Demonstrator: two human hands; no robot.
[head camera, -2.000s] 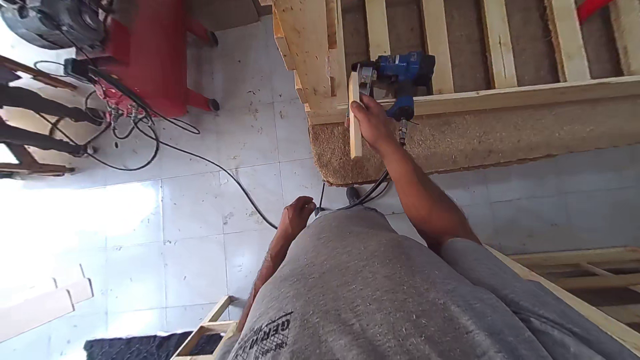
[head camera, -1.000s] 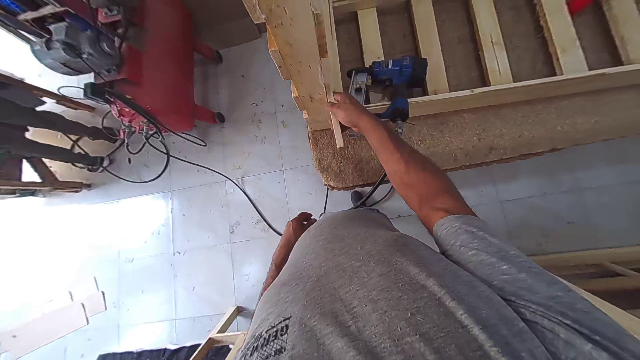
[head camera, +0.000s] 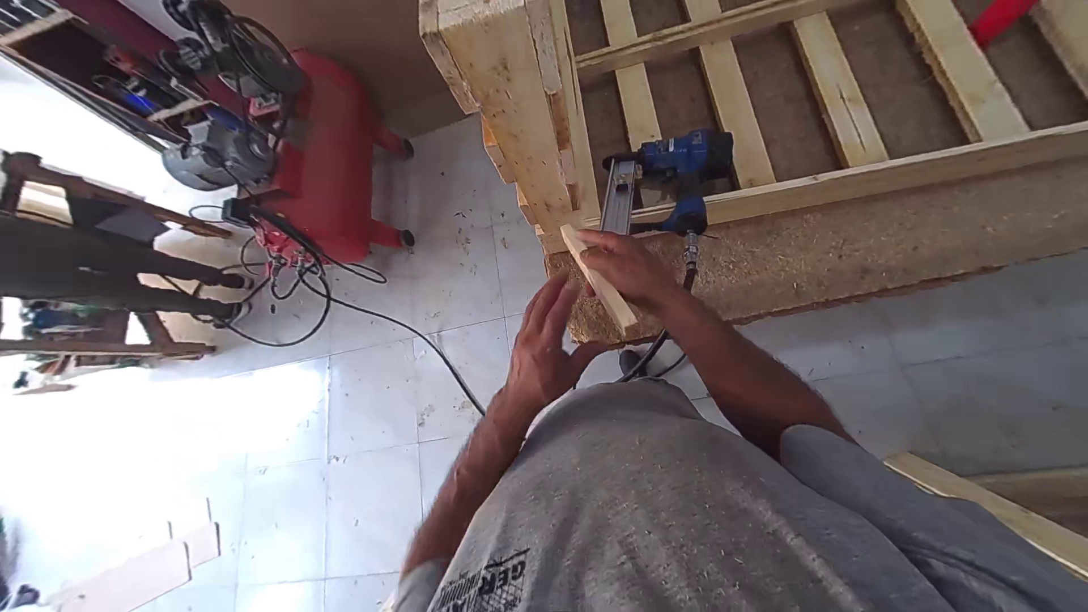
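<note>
My right hand grips a short wooden strip over the near corner of a particle-board bench top. Just left of the strip, my left hand is raised with its fingers apart and nothing in it. Beyond my right hand a blue pneumatic nailer lies by the slatted wooden frame, its grey magazine pointing toward me. A black air hose runs from its handle down past my body. Layered wooden boards rise at the frame's left end.
A red air compressor stands on the tiled floor at the left, with a looped black hose trailing toward me. A person's legs show at the far left beside a wooden workbench. Pale boards lie lower left.
My left hand has come up from beside my waist to near the strip. The strip in my right hand has moved away from the nailer, toward me. The view has shifted.
</note>
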